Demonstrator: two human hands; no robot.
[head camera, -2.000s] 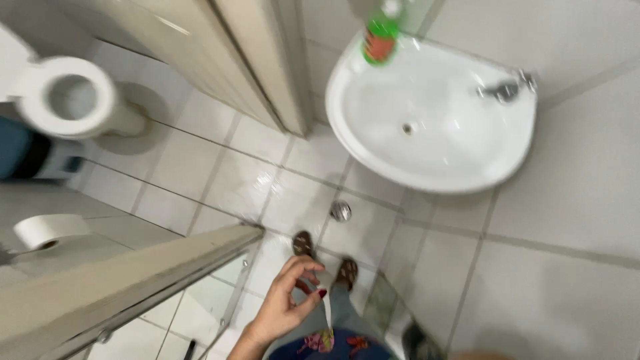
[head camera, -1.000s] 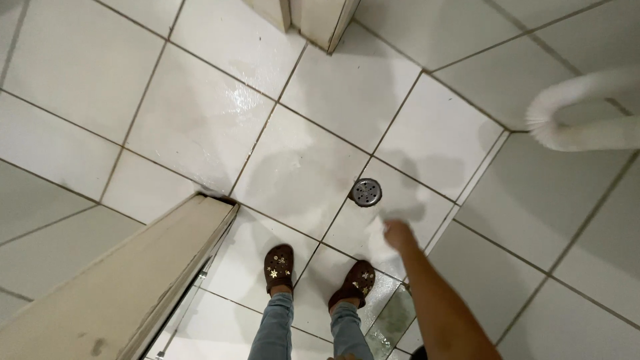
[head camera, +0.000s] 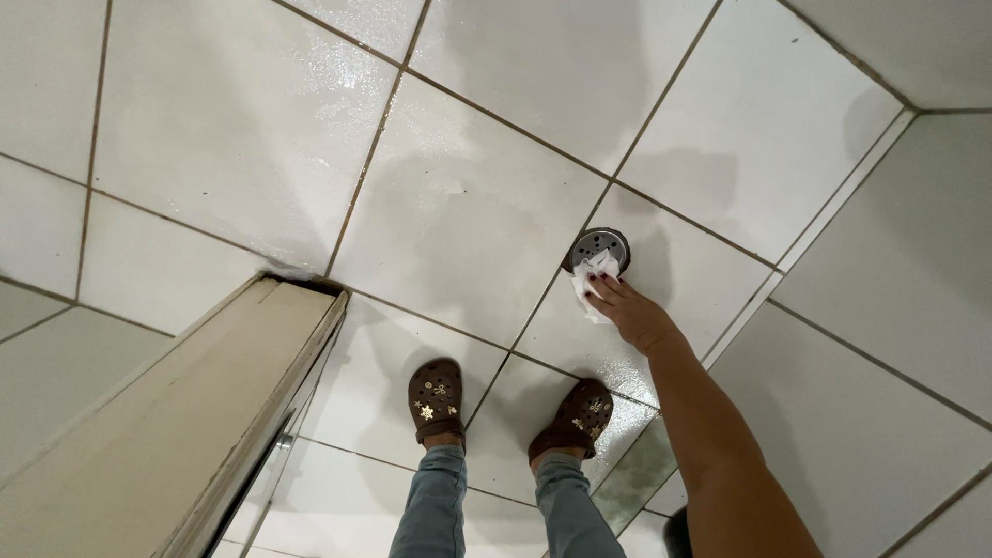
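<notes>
My right hand (head camera: 632, 310) reaches down to the tiled floor with its fingers spread over a crumpled white paper or cloth wipe (head camera: 590, 298). The wipe lies at the near edge of a round metal floor drain cover (head camera: 601, 245) and overlaps part of it. A dark gap shows around the cover's rim. Wet, shiny patches show on the white floor tiles (head camera: 473, 225). Out of the picture is my left hand.
My feet, in brown clogs (head camera: 436, 397) with charms, stand just below the drain. A worn door frame (head camera: 178, 403) rises at the lower left. Tiled wall (head camera: 891, 310) borders the floor at the right. A greenish strip (head camera: 639, 473) lies near my right foot.
The view has dropped from the washbasin and toilet to the floor. My right hand, near the drain one second ago, is now down at its edge with the wipe.
</notes>
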